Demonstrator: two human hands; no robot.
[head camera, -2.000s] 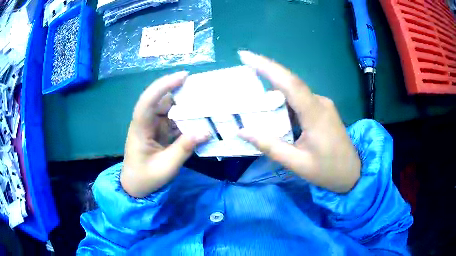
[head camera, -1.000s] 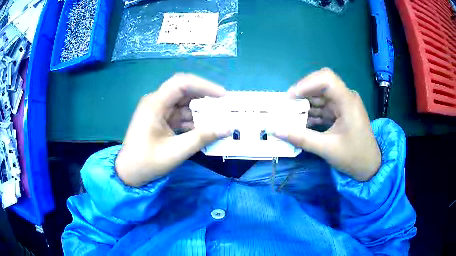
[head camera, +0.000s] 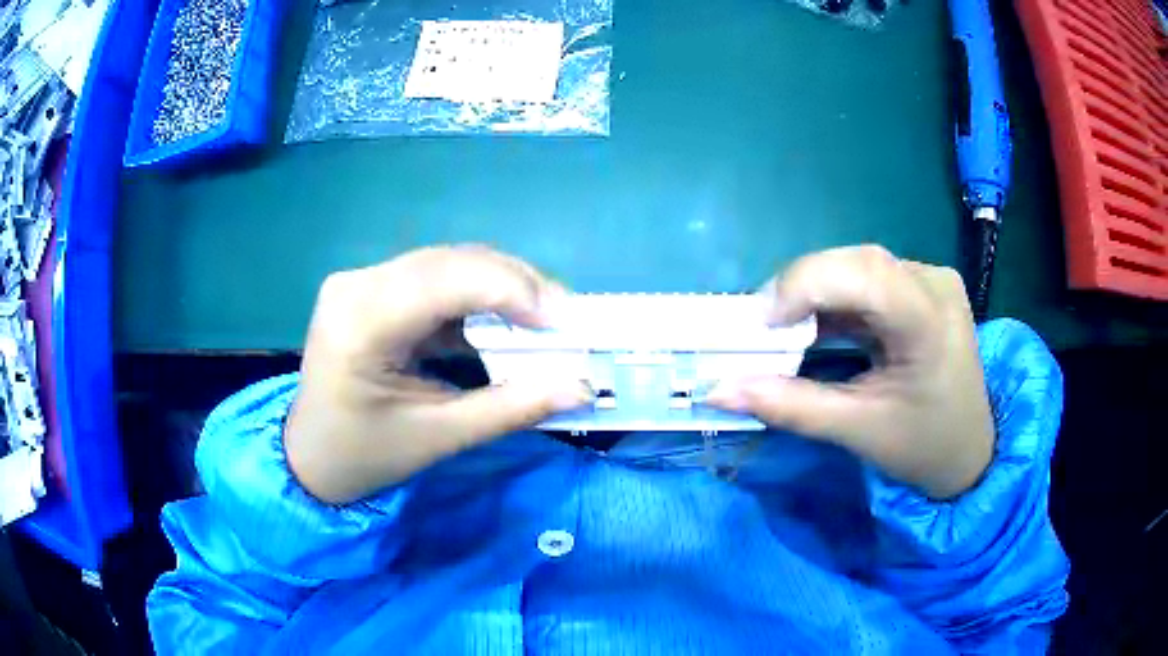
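A white housing (head camera: 647, 361) is held up at the near edge of the bench, in front of the blue smock. Its ribbed edge faces away and two small dark openings show on its near side. My left hand (head camera: 410, 372) grips its left end, fingers on top and thumb near the left opening. My right hand (head camera: 884, 365) grips its right end the same way, thumb near the right opening. Thin pins or wires show under the housing. Its underside is hidden.
The green bench (head camera: 717, 192) bears a clear plastic bag (head camera: 359, 90) with a pale label (head camera: 487, 60). A blue screw bin (head camera: 205, 77) and large blue tray (head camera: 87, 320) of white parts lie left. A blue electric screwdriver (head camera: 980, 115) and red-orange slotted rack (head camera: 1102, 154) lie right.
The housing has moved down towards the smock and tilted, so its ribbed edge now shows. Both hands have kept hold of it and moved with it. The view of the bench has shifted.
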